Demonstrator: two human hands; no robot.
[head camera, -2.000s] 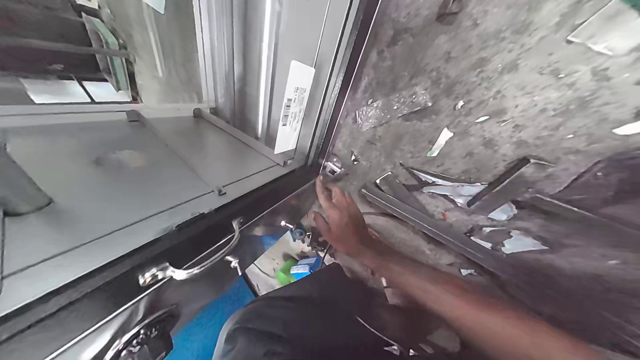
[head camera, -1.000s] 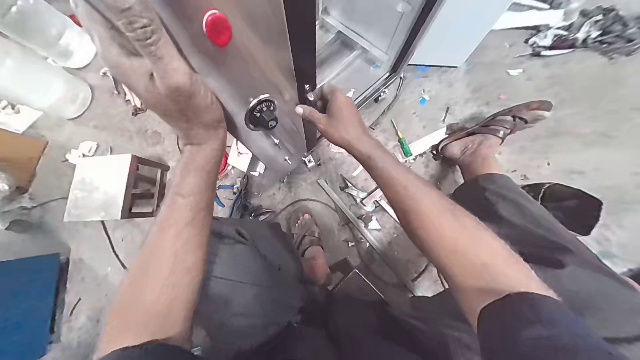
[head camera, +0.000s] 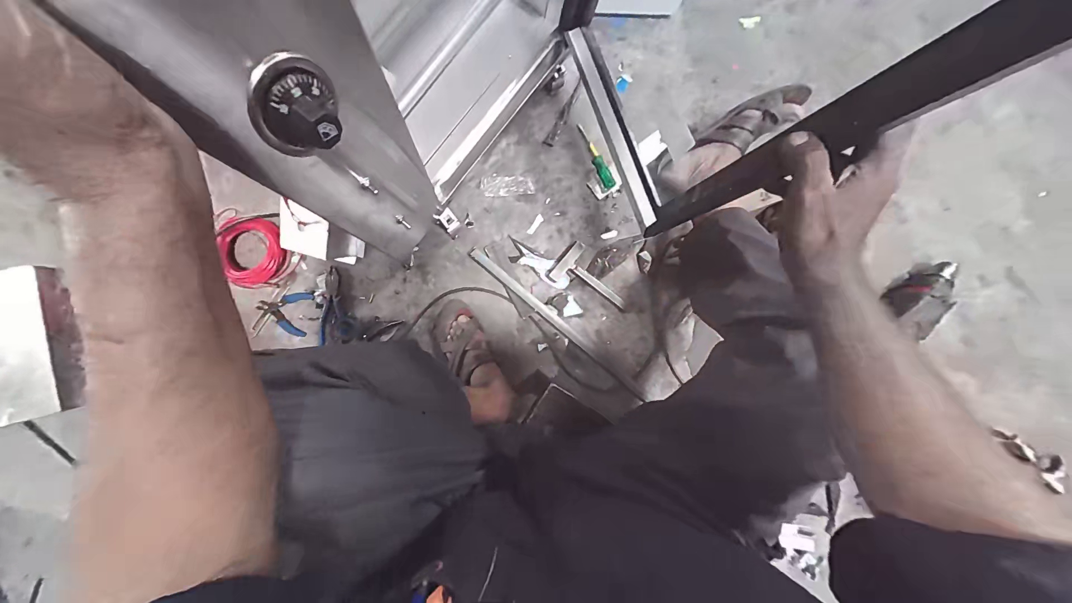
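Observation:
A steel panel (head camera: 335, 50) with a round black control knob (head camera: 295, 105) stands at the upper left, two small screws projecting below the knob. My left hand (head camera: 75, 109) is blurred at the panel's outer left edge; its fingers run out of the frame. At the right, my right hand (head camera: 825, 188) is on the dark edge of a framed door (head camera: 737, 180), thumb on the near face and the fingers partly hidden behind it. The door stands swung out from the metal cabinet (head camera: 469, 92), whose inside shows between panel and door.
On the concrete floor lie a coil of red wire (head camera: 251, 251), blue-handled pliers (head camera: 289, 314), a green-handled screwdriver (head camera: 600, 167), a metal strip (head camera: 553, 322), a black cable and scraps. My sandalled feet (head camera: 473, 360) are among them. A pale box (head camera: 29, 343) stands at the left.
The door has swung outward to the right, with my right hand at its edge; a second ago that hand was beside the panel. My left hand remains at the panel's left side.

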